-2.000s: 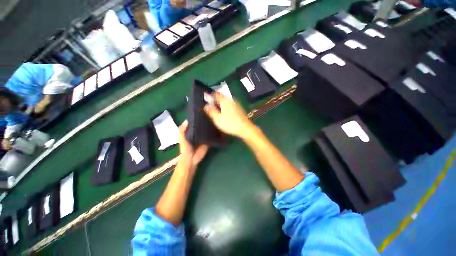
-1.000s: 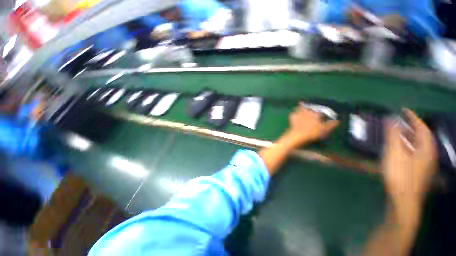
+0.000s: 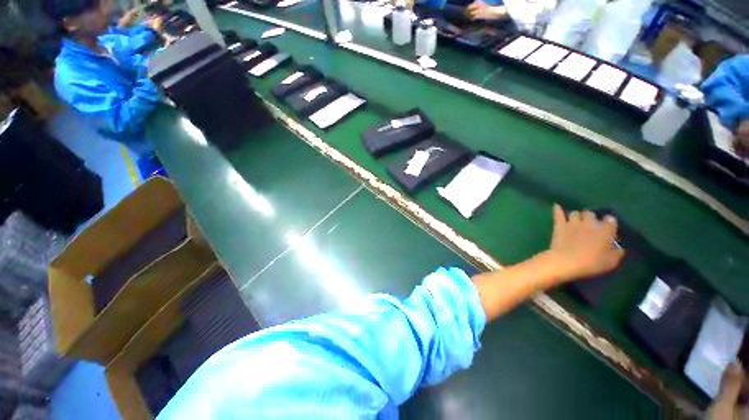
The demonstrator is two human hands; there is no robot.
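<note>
My left hand (image 3: 585, 244) is over a black gift box (image 3: 628, 234) on the green belt, its fingers curled around the box's far part; the hand hides much of the box. My right hand (image 3: 728, 395) is cut off by the right edge, with fingers at the near end of a white flat piece (image 3: 713, 343); its grip cannot be told. Beside that piece lies a black box (image 3: 675, 316) with a white label (image 3: 655, 298). Further left on the belt lie a white piece (image 3: 476, 184) and black boxes (image 3: 429, 161) with white slips.
A worn edge rail (image 3: 411, 209) divides belt and glossy worktop (image 3: 287, 205). Brown cartons (image 3: 78, 308) stand at the lower left. Black boxes are stacked (image 3: 218, 90) near another worker (image 3: 103, 74). Trays (image 3: 567, 66) and dispenser bottles (image 3: 667, 115) are across the line.
The view has turned left along the belt. The black item held between both hands two seconds ago is no longer held up; my left hand is now at the belt, my right hand at the picture's edge.
</note>
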